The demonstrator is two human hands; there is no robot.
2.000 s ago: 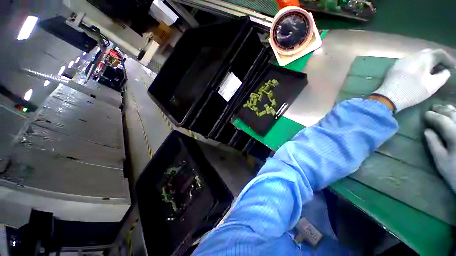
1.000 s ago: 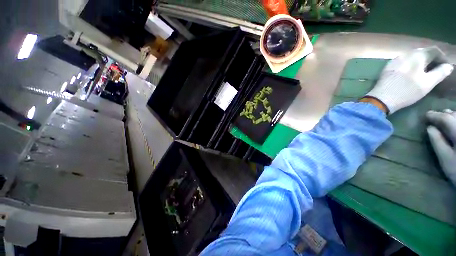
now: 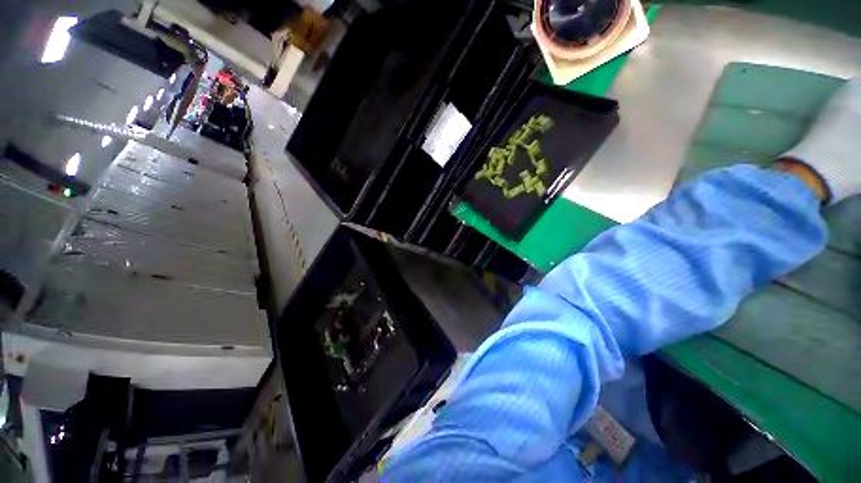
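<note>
My left hand (image 3: pixel 836 149), in a white knitted glove, is cut off by the right edge of the picture. Only the back of the hand and the wrist show, over the grey-green work mat (image 3: pixel 755 108); its fingers are out of view. The blue sleeve runs from the bottom centre up to it. My right hand is not in view. The mat lies on a shiny metal sheet (image 3: pixel 651 118). A shallow black parts tray (image 3: pixel 590 118) with several yellow-green pieces (image 3: pixel 517 156) lies at the bench's left edge.
A tape roll (image 3: pixel 582 21) with a dark centre and pale square surround sits at the bench corner. Large stacked black totes (image 3: pixel 378 104) stand left of the bench. A lower black tote (image 3: pixel 326 415) holds what looks like a circuit board (image 3: pixel 354 335). A walkway runs beyond them.
The view has shifted, so the bench things sit further right and higher. My left hand is now mostly cut off, and my right hand has gone out of the picture. The tray's pieces look unmoved.
</note>
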